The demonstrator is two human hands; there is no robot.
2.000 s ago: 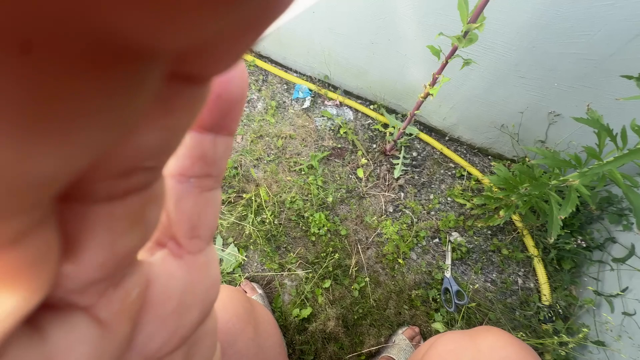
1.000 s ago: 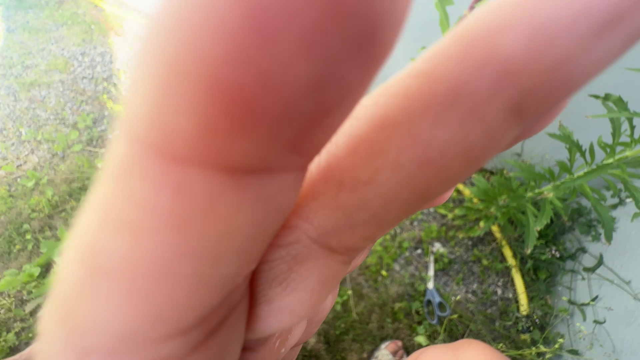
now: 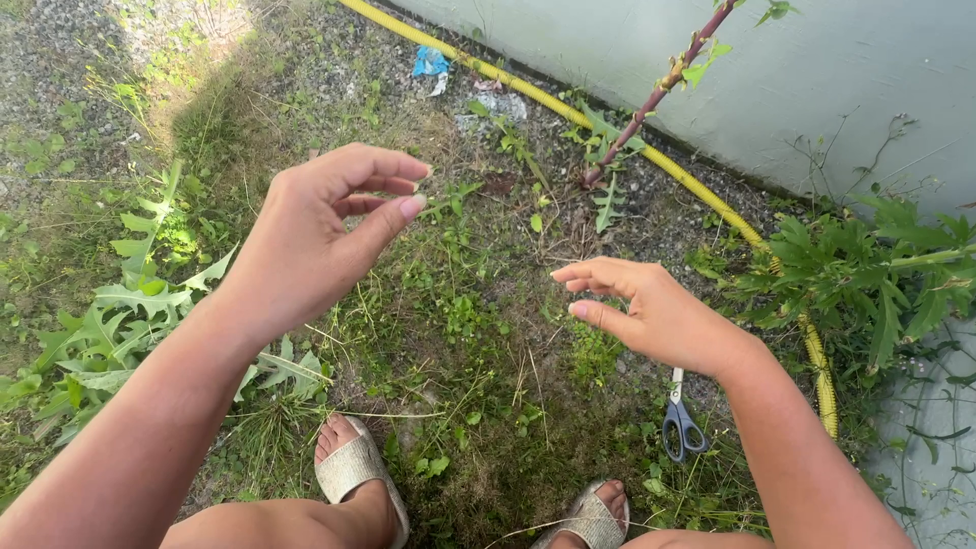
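My left hand (image 3: pixel 328 221) hovers over the weedy ground left of centre, fingers curled and thumb apart, with nothing in it. Lower and to the right is my right hand (image 3: pixel 648 313), also empty, its fingers bent and parted from the thumb. A pair of scissors with grey-blue handles (image 3: pixel 681 431) lies on the ground just below my right wrist, its blades partly hidden. Beyond my hands a thick reddish plant stem (image 3: pixel 659 90) rises at a slant, its lower part bearing a few jagged leaves.
A yellow corrugated hose (image 3: pixel 534 93) curves along the pale wall (image 3: pixel 823 84). Leafy cut weeds (image 3: pixel 145 305) lie at the left, and a bushy green plant (image 3: pixel 877 267) leans in from the right. Blue plastic scrap (image 3: pixel 431 61) lies near the hose. My sandals (image 3: pixel 358 469) stand below.
Both hands, large and close to the camera before, have moved away from it and now are spread apart over the ground. The scissors still lie on the ground.
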